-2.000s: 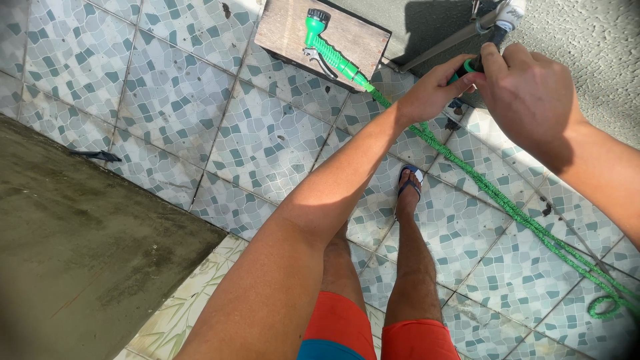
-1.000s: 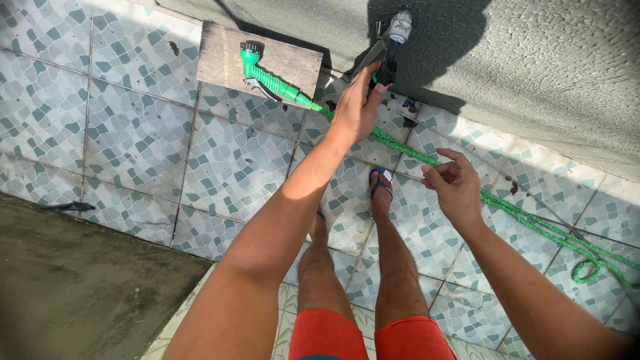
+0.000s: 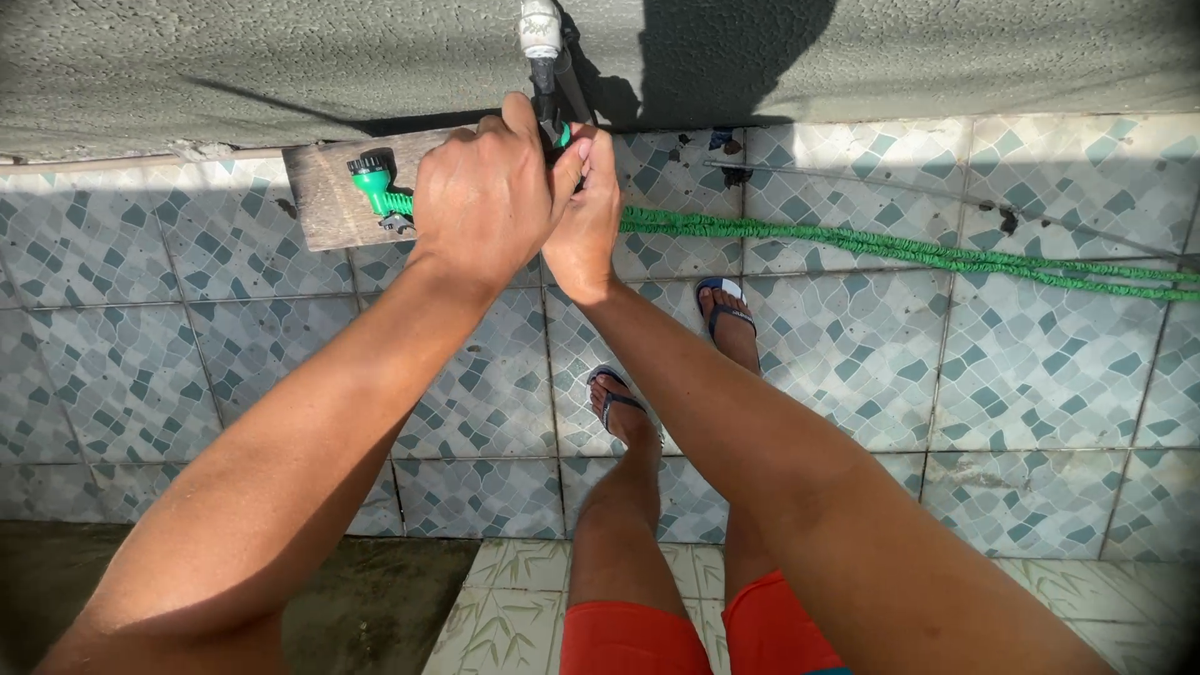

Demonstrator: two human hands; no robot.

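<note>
My left hand (image 3: 492, 192) and my right hand (image 3: 586, 211) meet at a black and green hose connector (image 3: 562, 137) below a tap with a white pipe fitting (image 3: 541, 33) on the wall. The fingers of both hands are closed around the connector, which they largely cover. A green hose spray nozzle (image 3: 372, 183) with a black head lies on a flat board (image 3: 323, 202), left of my hands and partly hidden by my left hand. The green expandable hose (image 3: 797, 232) stretches away to the right behind my right hand.
A rough grey wall (image 3: 281, 75) rises beyond the tiled floor (image 3: 844, 356). A thin rod or wire (image 3: 862, 176) lies along the floor at the right. My feet in flip-flops (image 3: 727, 305) stand below my hands. A dark, wet-looking surface (image 3: 384, 600) is at lower left.
My right hand, apart from the connector and over the hose one second ago, is now beside my left hand at the connector. The view has shifted noticeably.
</note>
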